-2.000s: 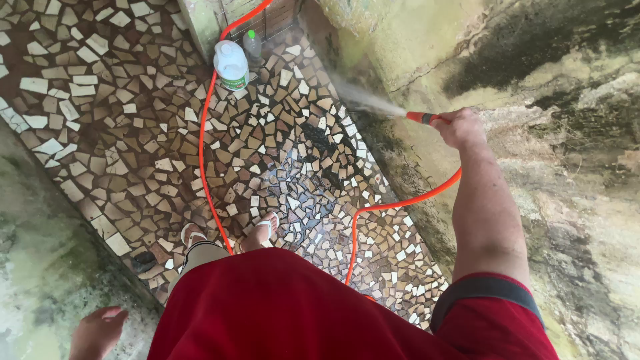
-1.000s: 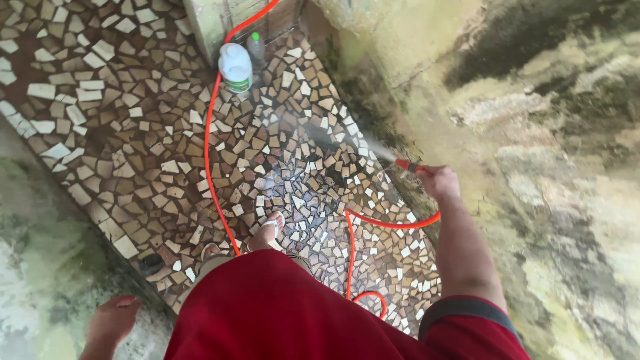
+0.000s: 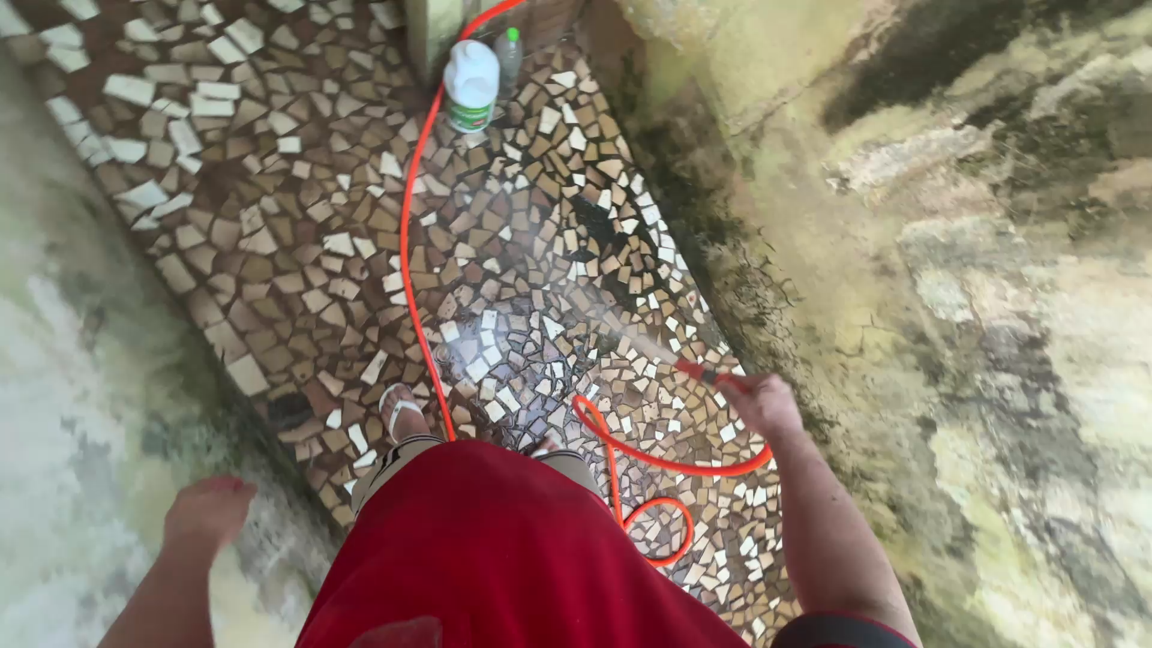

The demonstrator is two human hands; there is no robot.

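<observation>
My right hand point(image 3: 765, 405) is closed around an orange and black hose nozzle point(image 3: 706, 373) near the foot of the right wall. A fine spray leaves its tip toward the upper left, over the mosaic floor of broken tiles point(image 3: 315, 216). From that hand an orange hose point(image 3: 684, 466) curves down and loops on the floor; another stretch of it runs up past my feet to the top edge. At the lower left, my left hand point(image 3: 209, 513) hangs in front of the stained wall with nothing seen in it. Its fingers are partly curled, and their exact spread is unclear.
A white plastic jug point(image 3: 471, 85) and a clear bottle with a green cap point(image 3: 509, 58) stand by a post at the top. Mold-stained walls rise at left point(image 3: 72, 360) and right point(image 3: 900, 270). My sandaled foot point(image 3: 402, 412) is beside the hose.
My right hand has moved down and closer to my body, and the spray has gone from beside the right wall to the floor. The hose near it now lies in more loops.
</observation>
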